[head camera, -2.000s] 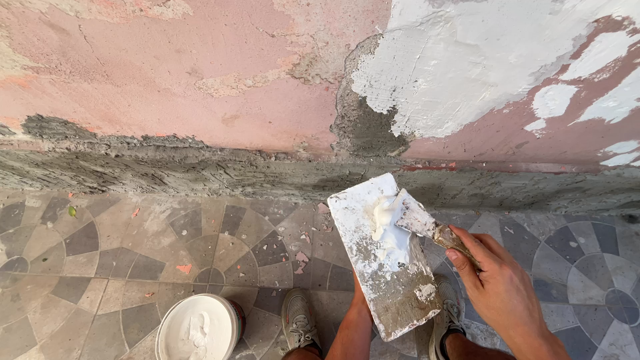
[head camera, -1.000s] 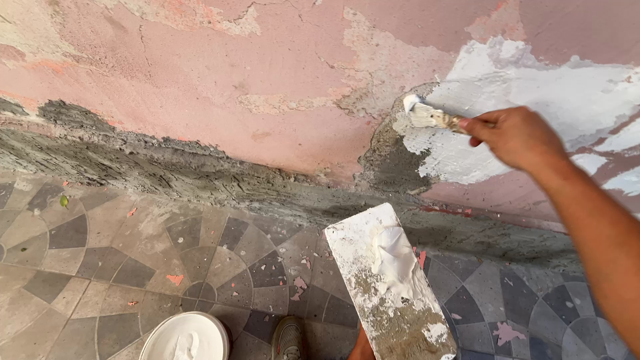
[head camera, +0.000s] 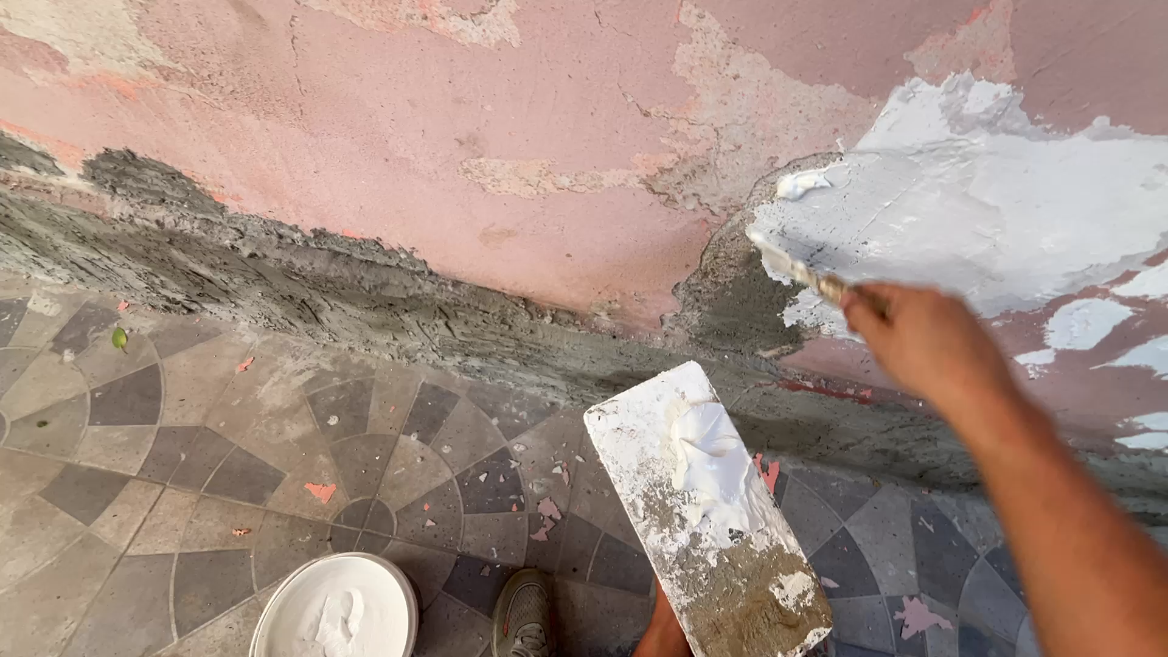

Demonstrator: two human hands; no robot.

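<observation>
My right hand (head camera: 931,342) is closed around the handle of a putty knife (head camera: 794,265), whose coated blade is at the left edge of the white filler (head camera: 985,210) on the pink wall. Just above the blade, a thick dab of filler (head camera: 803,184) sticks to the wall. Below, a rectangular plastering board (head camera: 703,520) carries a mound of white filler (head camera: 710,452). Its lower half is smeared grey-brown. My left forearm (head camera: 663,630) reaches under the board; the left hand itself is hidden beneath it.
A round tub of white filler (head camera: 338,607) stands on the patterned floor tiles at the bottom left, beside a shoe (head camera: 525,611). Rough grey mortar (head camera: 365,283) runs along the wall's foot. Pink paint flakes (head camera: 546,516) and a green leaf (head camera: 119,338) lie on the tiles.
My right hand has moved from the board up to the wall with the putty knife, then slightly lower there. A dab of filler now shows on the wall where the blade was.
</observation>
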